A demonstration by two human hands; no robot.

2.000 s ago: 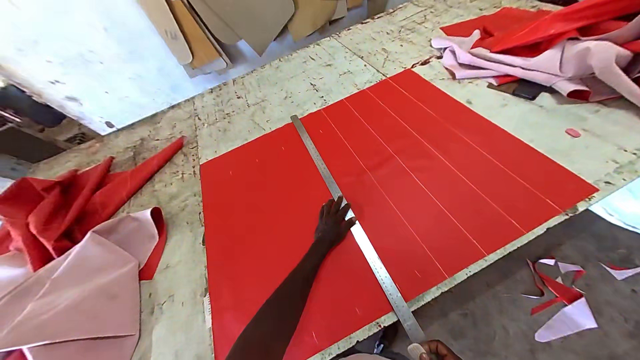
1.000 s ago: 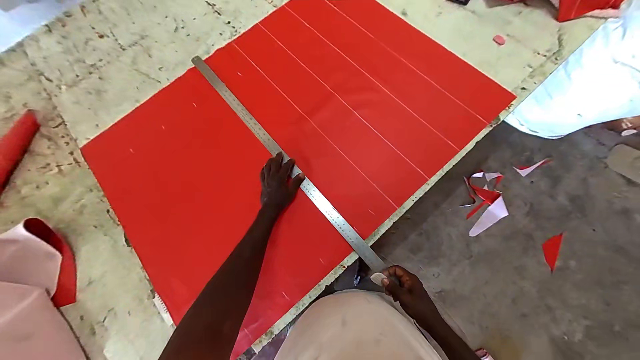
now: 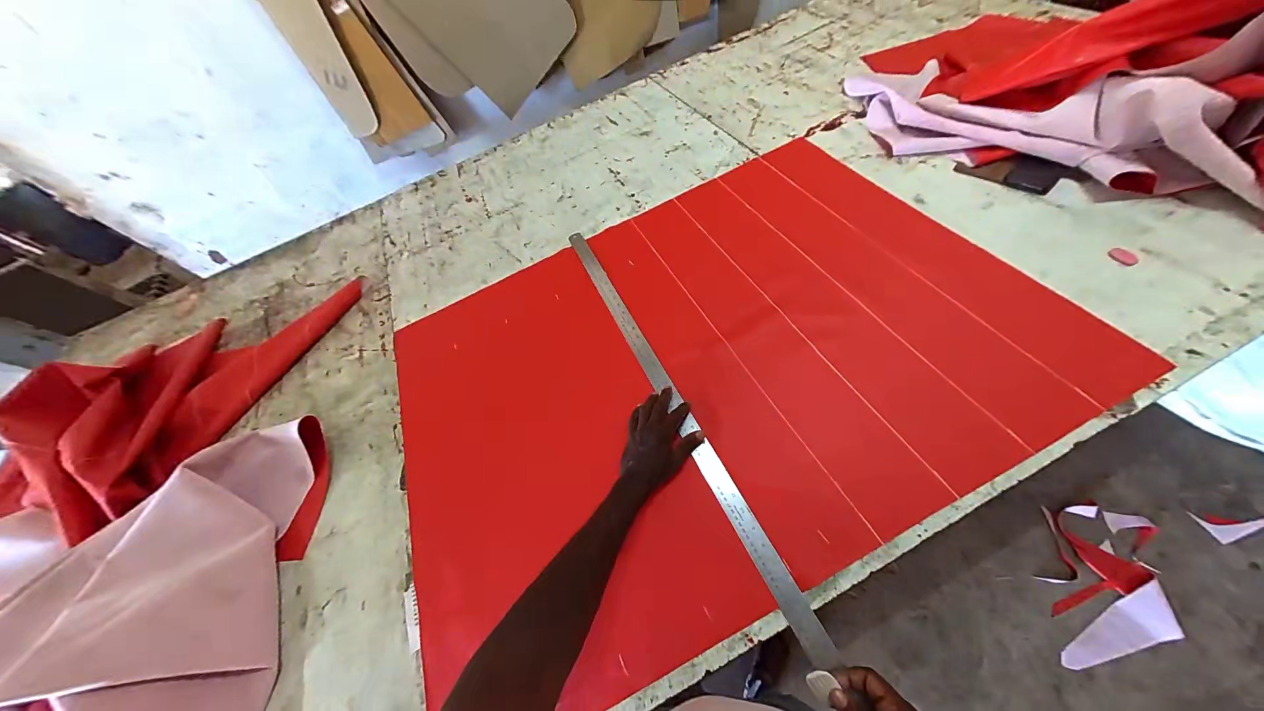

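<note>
A red sheet of coated fabric or leatherette (image 3: 533,444) lies flat on the worn table, with several thin pale parallel lines on its right part and short marks on its left. Across it lies a long steel ruler (image 3: 736,509), its near end past the table edge. My left hand (image 3: 657,439) presses on the ruler near its middle, fingers spread. At the near end my right hand (image 3: 864,689) grips the ruler, together with a small pale flat piece (image 3: 822,683), possibly chalk. The lower frame edge cuts off part of this hand.
Crumpled red and pink-backed material lies at the left (image 3: 168,553) and at the upper right (image 3: 1116,109) of the table. A small pink piece (image 3: 1123,257) lies on the right. Card patterns (image 3: 474,44) hang beyond the far edge. Scraps (image 3: 1126,612) litter the floor.
The view has shifted between frames. Both hands remain on the ruler, which lies across about the same part of the red sheet.
</note>
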